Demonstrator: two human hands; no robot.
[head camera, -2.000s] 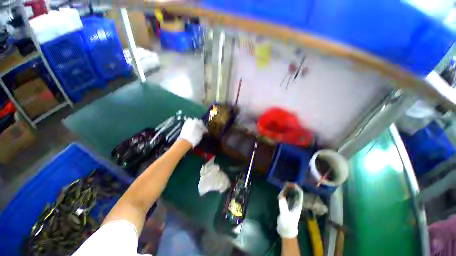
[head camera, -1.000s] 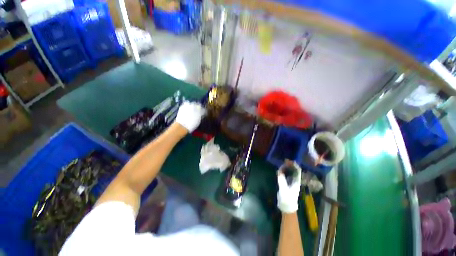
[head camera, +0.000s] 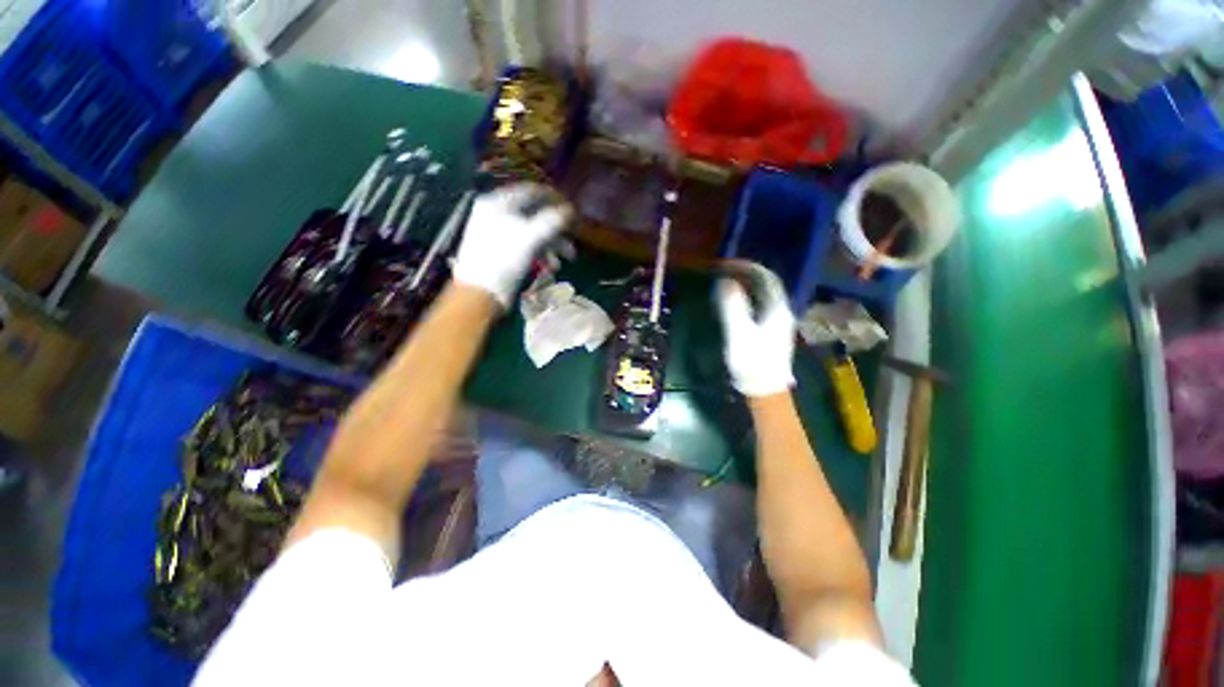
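A black lock housing (head camera: 636, 362) lies on the green mat in front of me, its open side showing brass and silver parts. A long silver rod (head camera: 662, 255) sticks out of its far end. My left hand (head camera: 507, 244), in a white glove, is left of the housing by the dark boxes; its fingertips are blurred, and I cannot tell if they hold anything. My right hand (head camera: 758, 329), gloved, is just right of the housing, not touching it. Its fingers are curved apart around a dark patch that looks like a palm stain. Crumpled white cloth (head camera: 564, 324) lies left of the housing.
More housings (head camera: 352, 289) with rods lie at left, above a blue bin (head camera: 101, 537) of brass parts. At the back are a box of brass bits (head camera: 526, 114) and a red bag (head camera: 752, 105). White bucket (head camera: 940, 215), yellow handle (head camera: 854, 403) and hammer (head camera: 913, 470) are at right.
The view has tilted down and closer to the bench. My left hand has turned its fingers towards the near side of the dark boxes. My right hand stays beside the housing, which lies in place.
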